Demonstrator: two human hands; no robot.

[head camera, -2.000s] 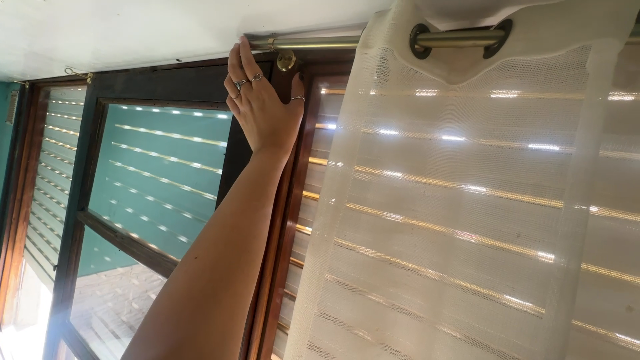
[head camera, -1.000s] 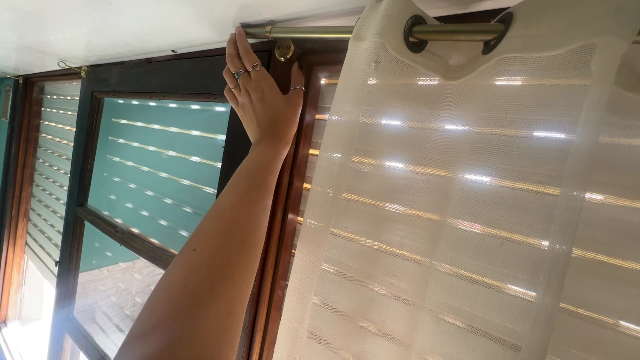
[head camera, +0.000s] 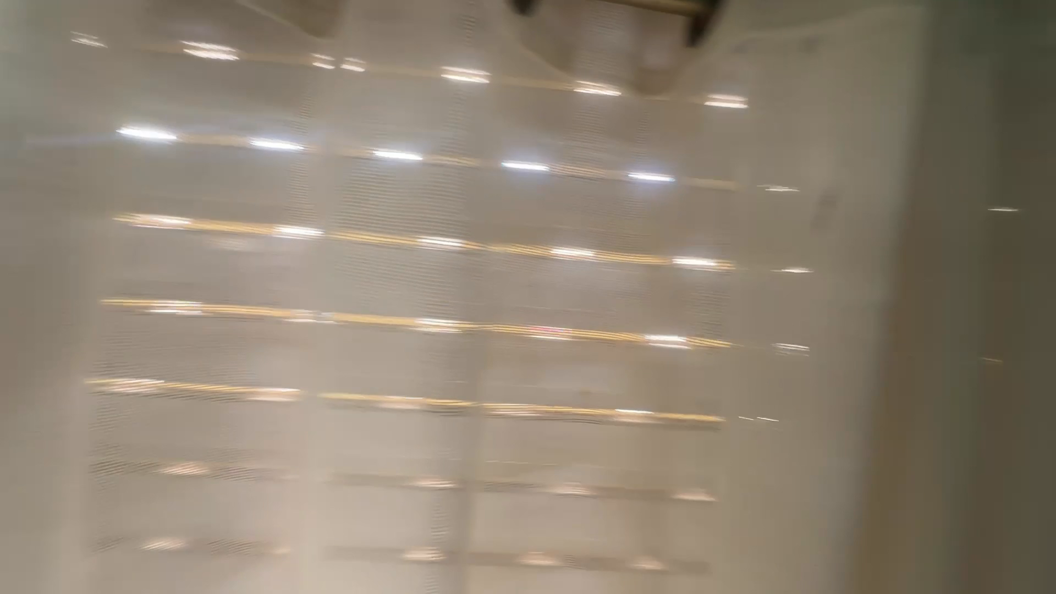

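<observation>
A sheer cream curtain (head camera: 528,363) fills most of the head view, blurred by motion. At the top edge, a short piece of brass-coloured curtain rod (head camera: 664,7) passes between dark metal eyelets (head camera: 705,21) in the curtain's heading. Neither my left hand nor my right hand is in view, so what they hold or touch is hidden.
Behind the curtain, light comes through the slots of a slatted roller shutter (head camera: 528,247) in slanting rows. Past the curtain's right edge runs a blurred, darker greenish-brown surface (head camera: 990,297), too unclear to name.
The hand that was raised at the rod's end by the dark window frame has gone out of view. The view has swung right, onto the curtain.
</observation>
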